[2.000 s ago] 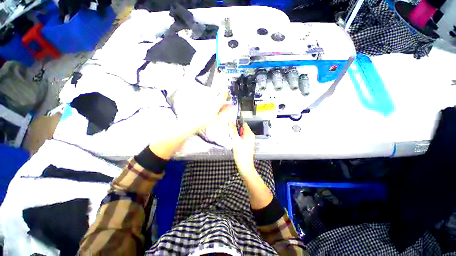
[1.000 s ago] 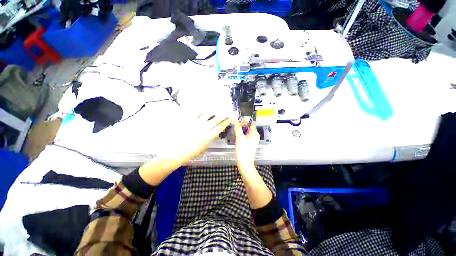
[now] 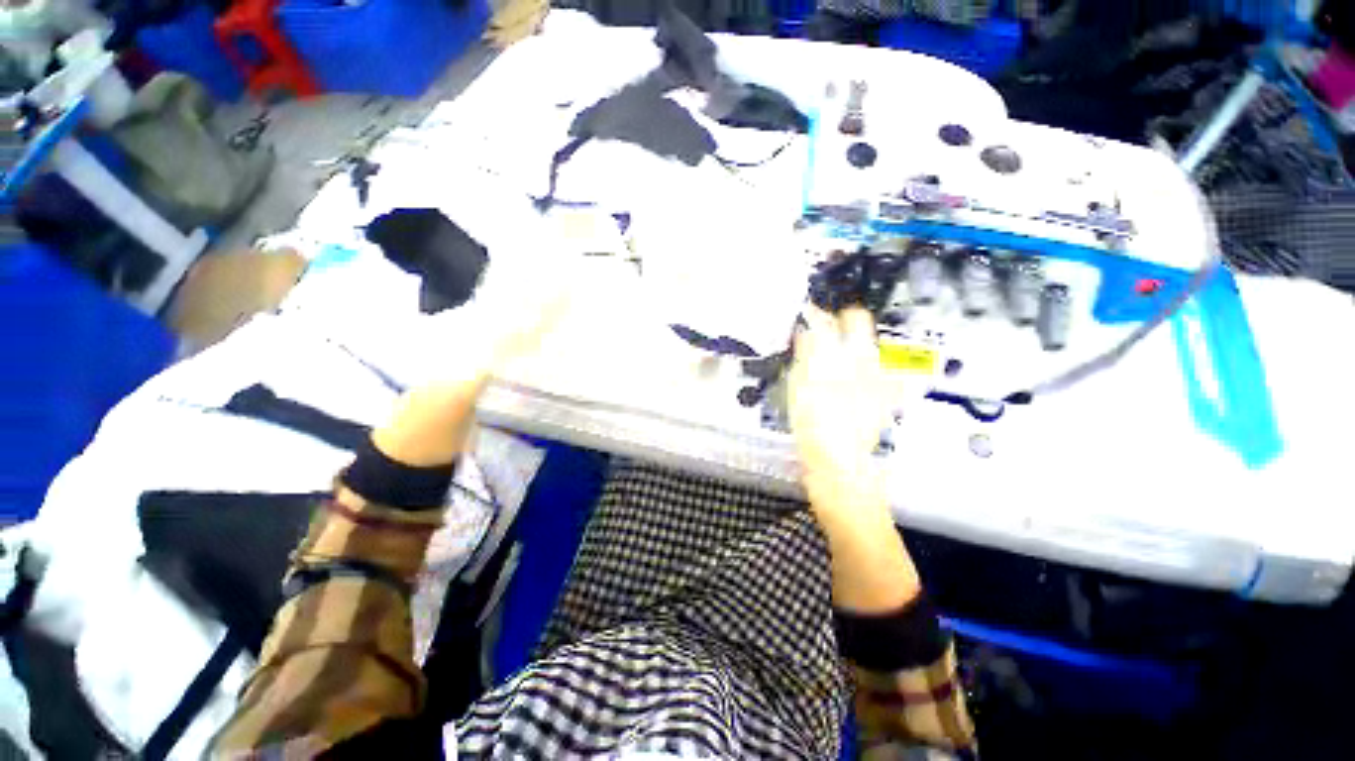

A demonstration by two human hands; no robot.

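The black-and-white fabric [image 3: 428, 256] lies over the left of the table and hangs over its front left edge. The overlock machine [image 3: 1025, 223] stands to the right, with dark knobs and a yellow label. My left hand [image 3: 513, 335] is on the white fabric left of the machine; its fingers are washed out by glare. My right hand [image 3: 840, 390] is at the needle area, fingertips up by the presser foot and left of the label. It is blurred, and I cannot tell whether it holds anything.
The white table edge [image 3: 1070, 547] runs across the front. A light blue strip [image 3: 1226, 372] lies right of the machine. Checked cloth [image 3: 639, 684] covers my lap. Blue crates [image 3: 379, 45] and a red stool [image 3: 268, 45] stand at the back left.
My left hand has moved left, away from the needle area. My right hand has moved up beside the presser foot. The view has turned, so the table shows tilted and the machine further right.
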